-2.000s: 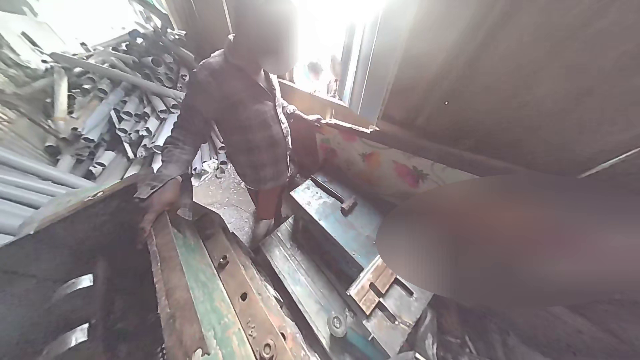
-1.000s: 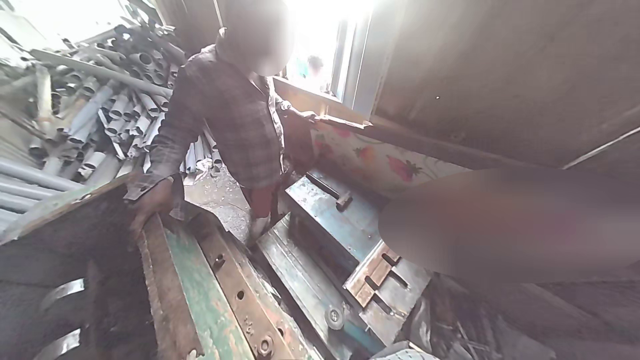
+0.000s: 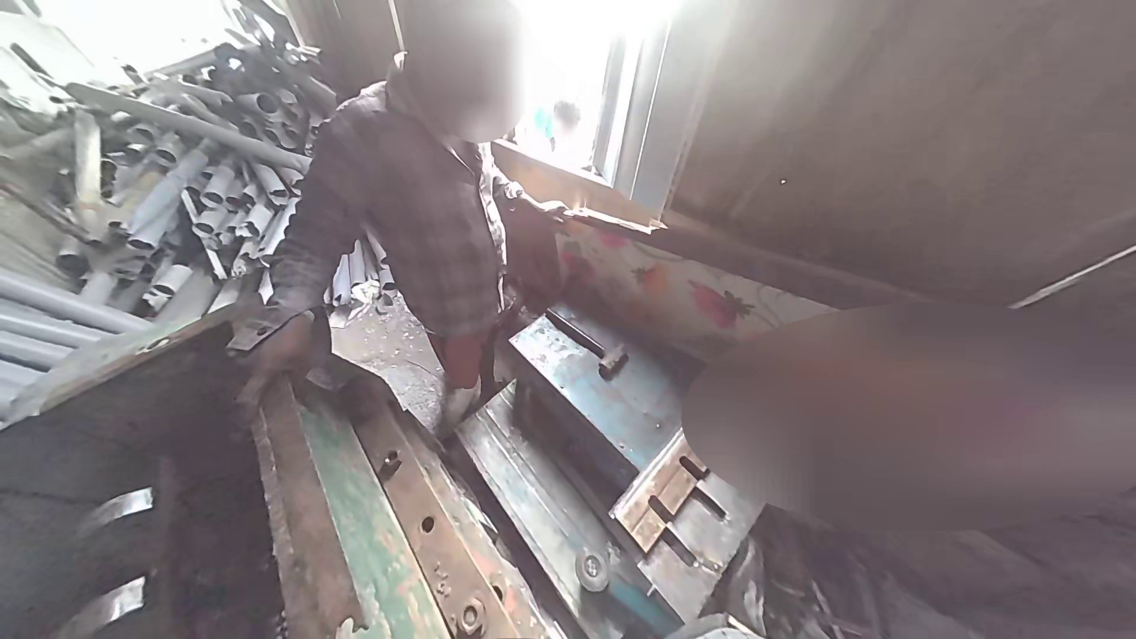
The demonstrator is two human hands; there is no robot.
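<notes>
Neither of my hands can be made out; a large blurred patch covers the right side of the view. A person in a checked shirt (image 3: 426,240) stands across the machine, one hand on the end of a long metal beam with worn green paint (image 3: 355,506). Beside that beam runs a brown metal bar with bolt holes (image 3: 417,497). A hammer (image 3: 590,342) lies on a blue metal machine housing (image 3: 577,382). Nearer stands a slotted metal plate (image 3: 683,506), next to a long metal rail with a round fitting (image 3: 541,497).
Many cut metal pipes (image 3: 204,177) are heaped at the back left, with longer pipes (image 3: 62,319) below them. A dark metal panel with slots (image 3: 115,515) fills the lower left. Floral-patterned sheeting (image 3: 692,284) lines the low wall under a bright window (image 3: 577,98).
</notes>
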